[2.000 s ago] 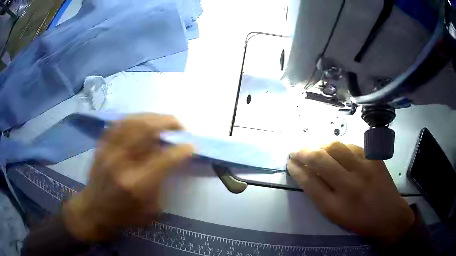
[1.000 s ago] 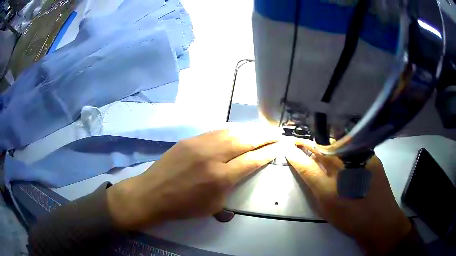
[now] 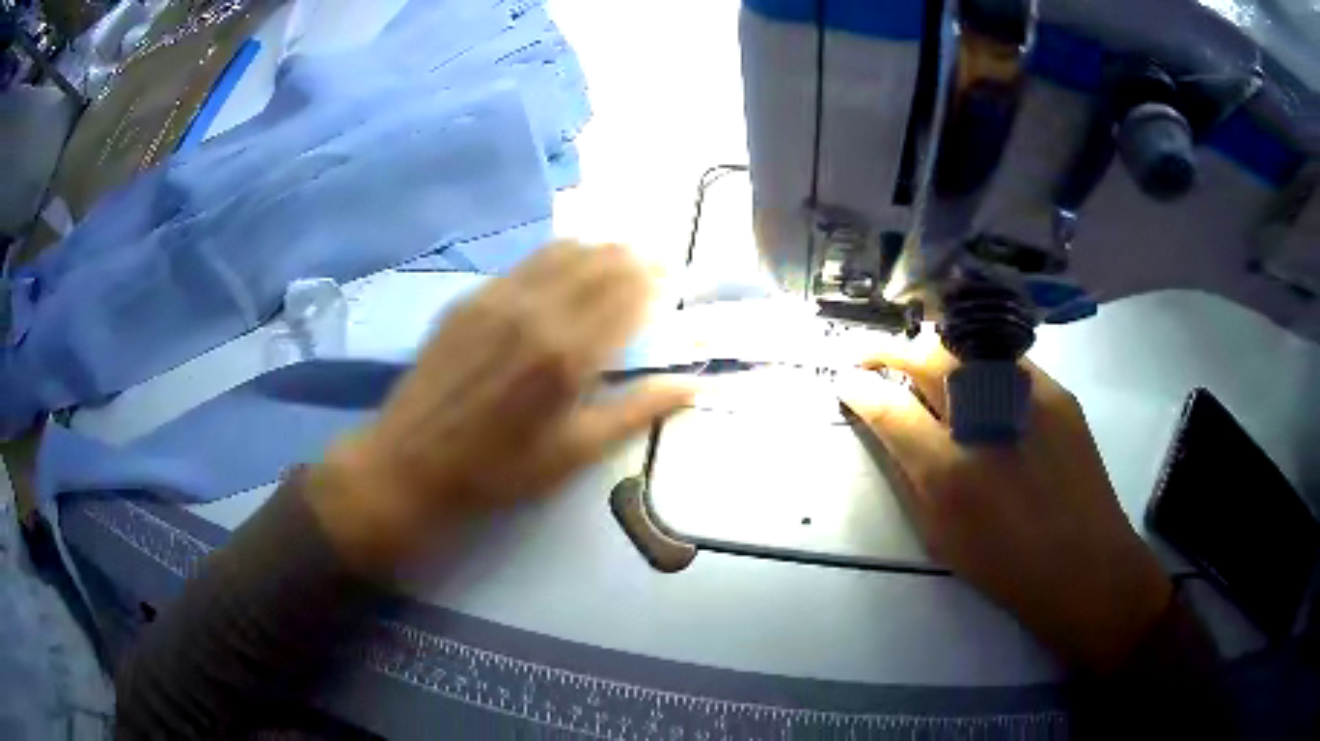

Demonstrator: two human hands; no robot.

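Note:
A light blue folded strip point(image 3: 217, 434) runs from the left table edge, under my left hand, towards the needle area of the white sewing machine head point(image 3: 854, 159). My left hand point(image 3: 500, 391) is blurred, over the strip left of the bed, thumb stretched out to the right; whether it grips the cloth cannot be told. My right hand point(image 3: 999, 478) lies on the machine bed point(image 3: 782, 485) just below the presser foot point(image 3: 864, 307), fingertips at the strip's right part, pressing it flat. Bright glare washes out the cloth there.
A heap of light blue cut pieces point(image 3: 333, 217) lies at the upper left, with a crumpled white scrap point(image 3: 310, 322) beside it. A dark ribbed knob point(image 3: 989, 398) hangs over my right hand. A black phone-like oblong point(image 3: 1230, 500) lies at the right. Ruler tape point(image 3: 579, 698) follows the near edge.
My left hand has lifted back and left from the needle area, fingers now raised. My right hand stays near the presser foot. The view has shifted, showing more of the bed and machine head.

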